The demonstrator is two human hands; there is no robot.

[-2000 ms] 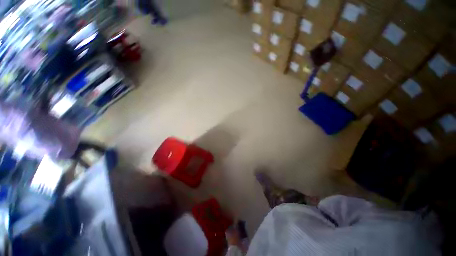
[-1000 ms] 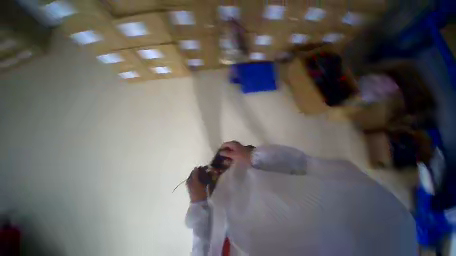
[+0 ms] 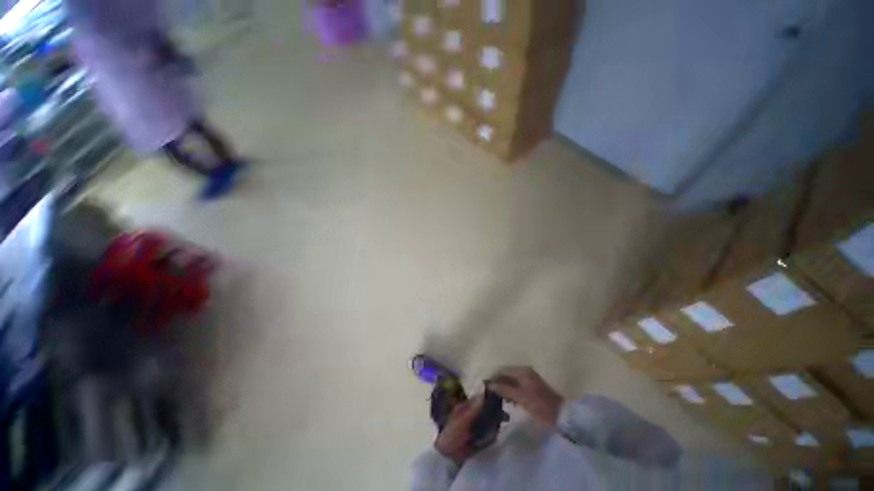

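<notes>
A small black unit is held between my two hands, low in the middle of the view. My left hand grips it from the near side. My right hand holds its upper right edge with bent fingers. The sleeves are white. The frame is blurred, so details of the unit cannot be told. No wire can be made out.
Stacked cartons with white labels line the right. More cartons stand beside a pale cabinet. A red stool is at the left. A person in a pink coat is upper left. Beige floor lies ahead.
The view has swung round and moved along the floor. The blue cart is out of view; the pale cabinet and the person have come in. Both hands still hold the black unit.
</notes>
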